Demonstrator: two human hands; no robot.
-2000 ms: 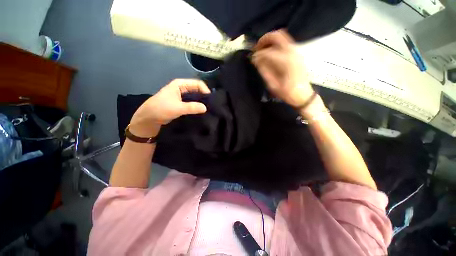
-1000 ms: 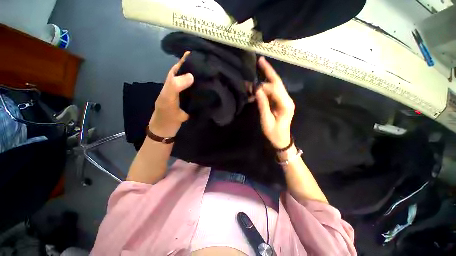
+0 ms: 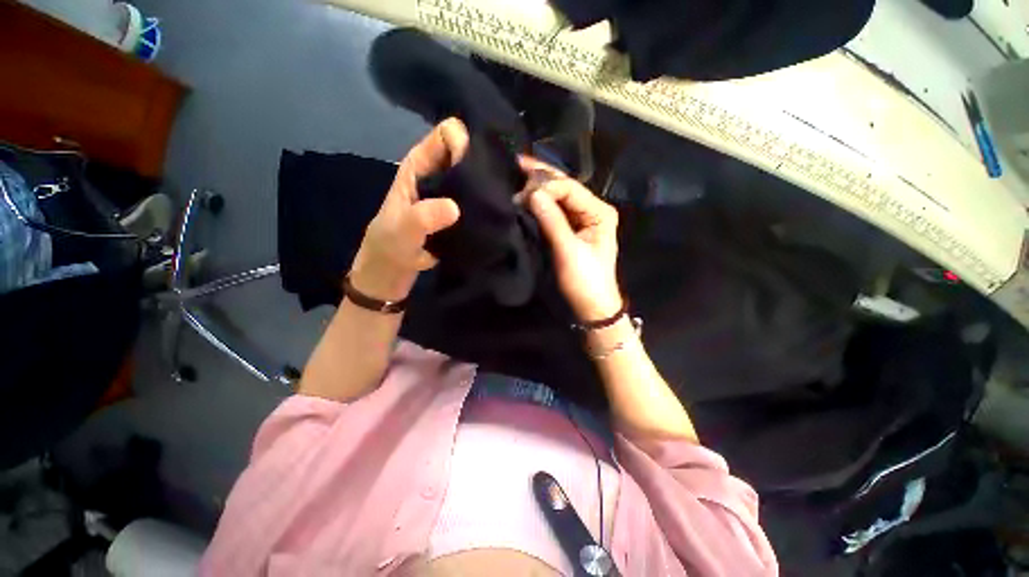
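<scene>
A black garment piece [image 3: 480,169] is bunched up between my hands above the lap, in front of the machine table's edge. My left hand [image 3: 412,209] is around its left side, with thumb and index finger apart and cloth between them. My right hand [image 3: 573,231] pinches the cloth at its right side between thumb and fingertips. More black cloth [image 3: 722,304] spreads over the lap and to the right. The fingers' far sides are hidden in the dark cloth.
The cream machine table [image 3: 779,147] with a printed ruler edge crosses the upper right. Black cloth [image 3: 745,34] and blue thread snips [image 3: 982,135] lie on it. A control box with red digits [image 3: 948,275] is under its edge. A chair base [image 3: 186,299] and wooden cabinet [image 3: 90,96] are left.
My right hand has left the cloth on the table, come down and inward, and now pinches the held piece. My left hand has moved up and right with it. The view has shifted slightly.
</scene>
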